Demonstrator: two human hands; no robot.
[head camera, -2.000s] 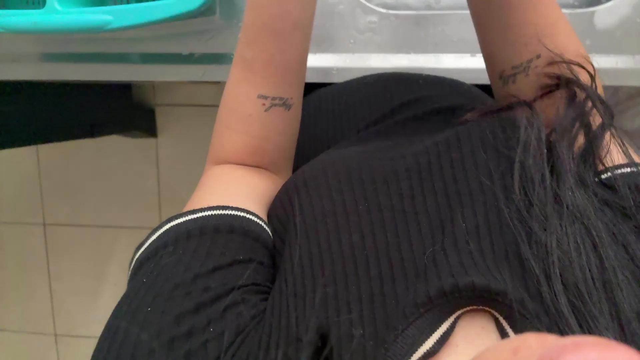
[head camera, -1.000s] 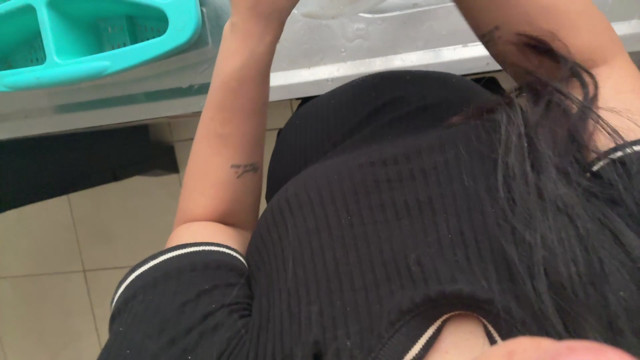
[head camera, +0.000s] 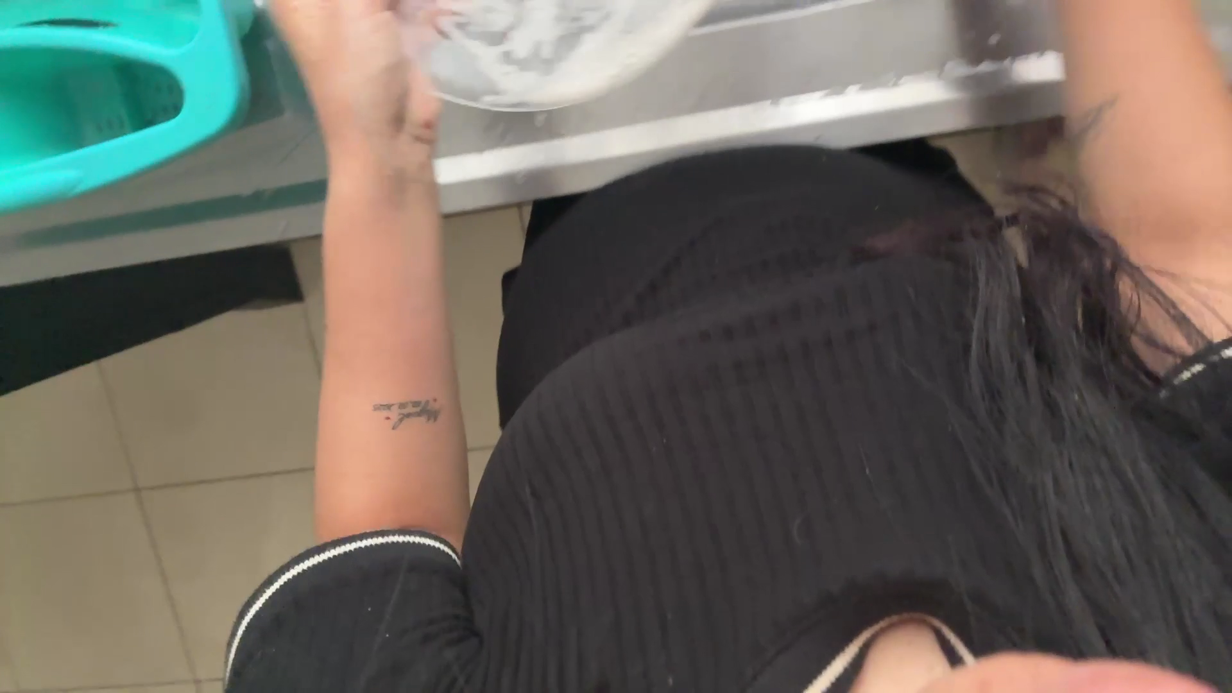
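At the top left of the view, my left hand (head camera: 361, 72) grips the side of a clear, round dish or bowl (head camera: 558, 58) with whitish suds or residue on it. Its upper part is cut off by the frame's edge, and motion blurs my fingers. The dish is above the front edge of a metal counter (head camera: 847, 58). Only the forearm of my right arm shows at the upper right; the right hand is beyond the top edge.
A turquoise plastic rack with perforated compartments (head camera: 217, 87) stands on the counter at the far left, near my left hand. Water drops lie along the counter's raised front edge. Below are a dark panel (head camera: 144, 303) and a tiled floor (head camera: 221, 500).
My left hand has come into view with the clear dish in it, nearer the counter's front edge. The right forearm has moved outward to the right. The view has shifted.
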